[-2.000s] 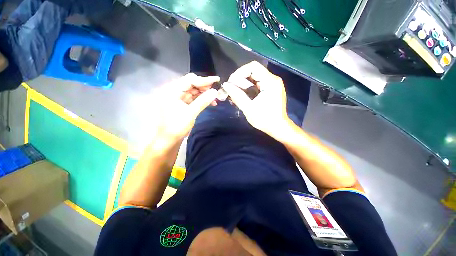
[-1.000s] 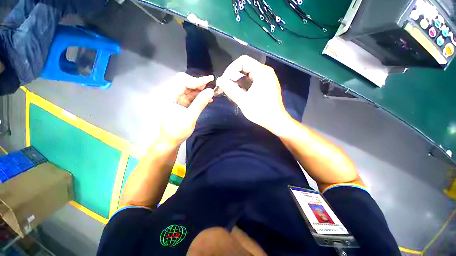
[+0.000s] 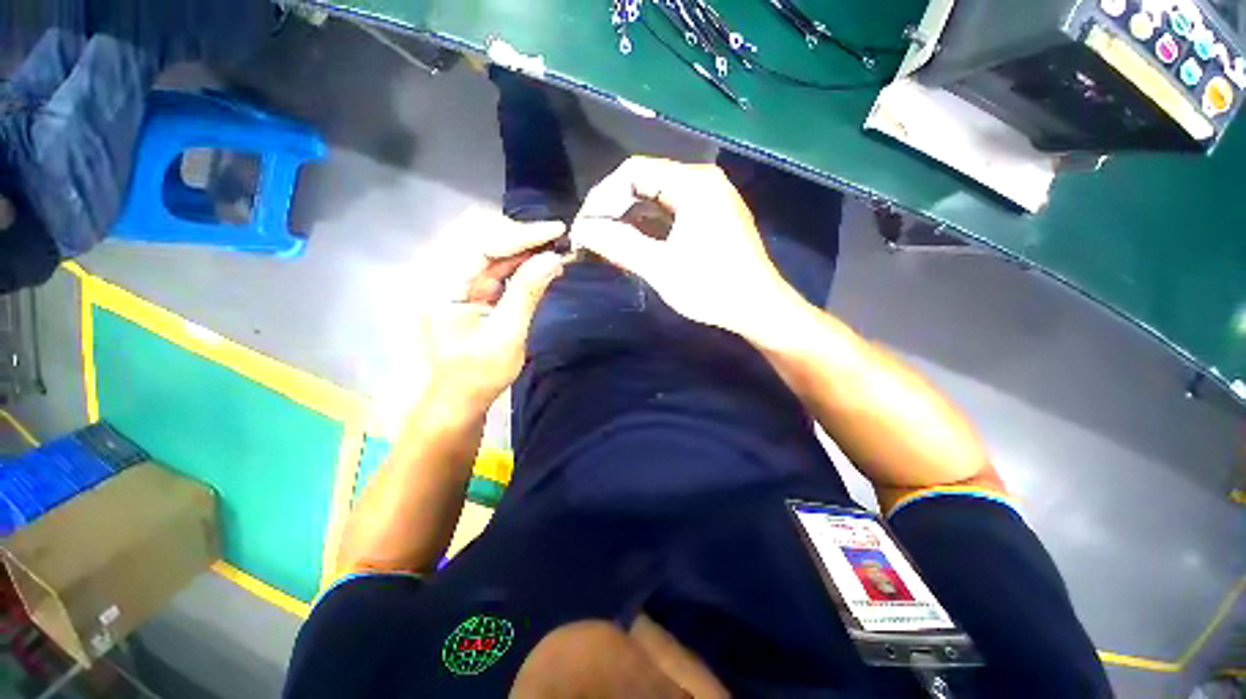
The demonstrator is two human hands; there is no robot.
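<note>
My left hand (image 3: pixel 478 307) and my right hand (image 3: pixel 683 246) meet at the fingertips over my lap, both overexposed. Between the fingertips is a tiny dark piece (image 3: pixel 564 245), mostly hidden; it looks like a small connector, but its details cannot be told. Both hands pinch at it with thumb and fingers. A faint thin strand hangs below my right hand.
Black leads with ring-like ends (image 3: pixel 711 48) lie on the green bench (image 3: pixel 820 130) ahead, beside a grey-black machine (image 3: pixel 1080 75) on a pale plate. At left are a blue stool (image 3: pixel 280 171), a seated person's legs (image 3: pixel 62 123), a cardboard box (image 3: pixel 130 546) and a blue box (image 3: pixel 55 471).
Both hands have shifted slightly left in the picture, still together at the fingertips. The view has shifted a little, so the bench items sit slightly higher and further left.
</note>
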